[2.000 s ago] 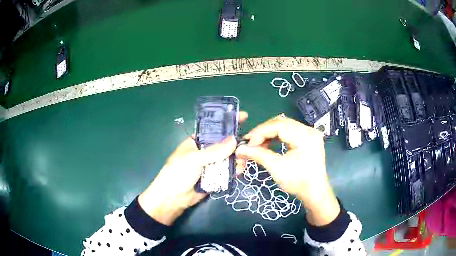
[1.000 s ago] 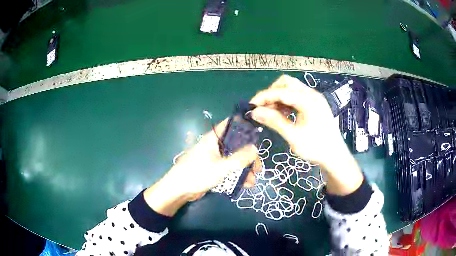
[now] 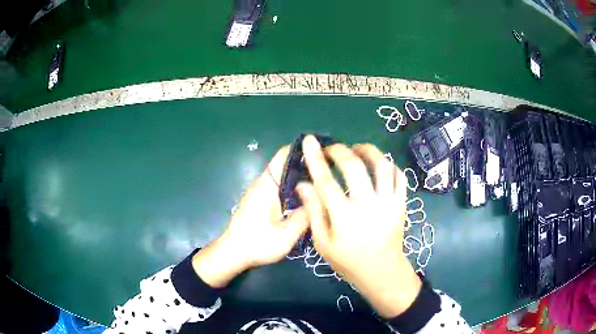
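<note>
A black phone housing (image 3: 294, 177) stands tilted between my two hands, its upper end showing. My left hand (image 3: 261, 222) holds it from the left and below. My right hand (image 3: 356, 212) lies over its right side with the fingers spread along it, and hides most of the housing. Whether a ring is under my fingers cannot be told. Thin white oval rings (image 3: 414, 244) lie loose on the green bench, partly hidden behind my right hand.
Black housings with pale patches (image 3: 476, 186) lie overlapped at the right, beside stacked black blister trays (image 3: 553, 246). A few rings (image 3: 392, 118) lie near the pale divider strip (image 3: 287, 84). Beyond it, spaced handsets (image 3: 240, 34) lie on the green belt. A white scrap (image 3: 253, 146) lies left of my hands.
My right hand has moved from pinching at the housing's upper end to lying across it, covering more of the ring pile. The handsets beyond the strip have shifted left.
</note>
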